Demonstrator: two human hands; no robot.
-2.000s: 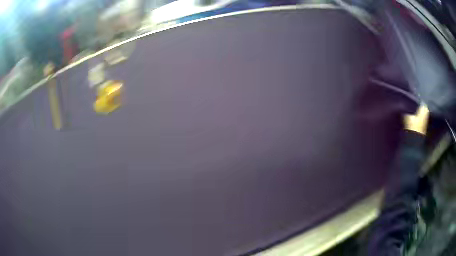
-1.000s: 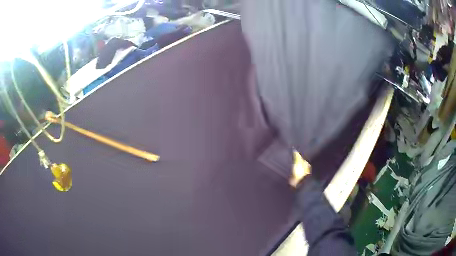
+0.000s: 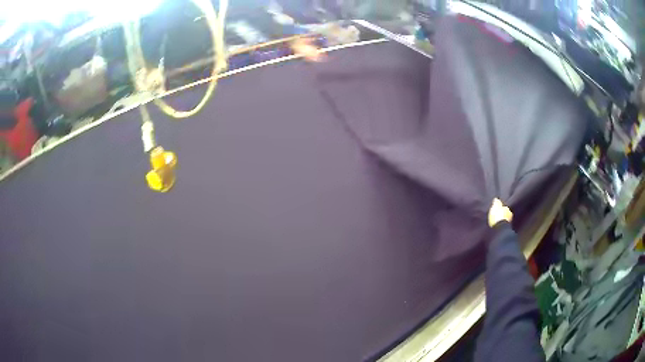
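Note:
My right hand [image 3: 499, 212] is closed on the edge of a dark purple-navy fabric ply [image 3: 417, 106] at the right, near the near table edge. Folds fan upward from my fingers, and part of the ply is lifted and turned over with a greyer face showing. The rest of the dark cloth [image 3: 233, 233] lies smooth across the table. My left hand is out of the picture.
A yellow socket [image 3: 161, 170] hangs on a pale cord over the cloth. Another person's blurred hand [image 3: 308, 48] is at the far edge beside a thin tan stick [image 3: 247, 49]. Scraps cover the floor at right. The pale table edge [image 3: 452, 318] curves below.
The view has shifted. The ply in my right hand has spread wider, with a new fold to its left. The tan stick has moved off the cloth to the far edge, and the other person's hand has moved right.

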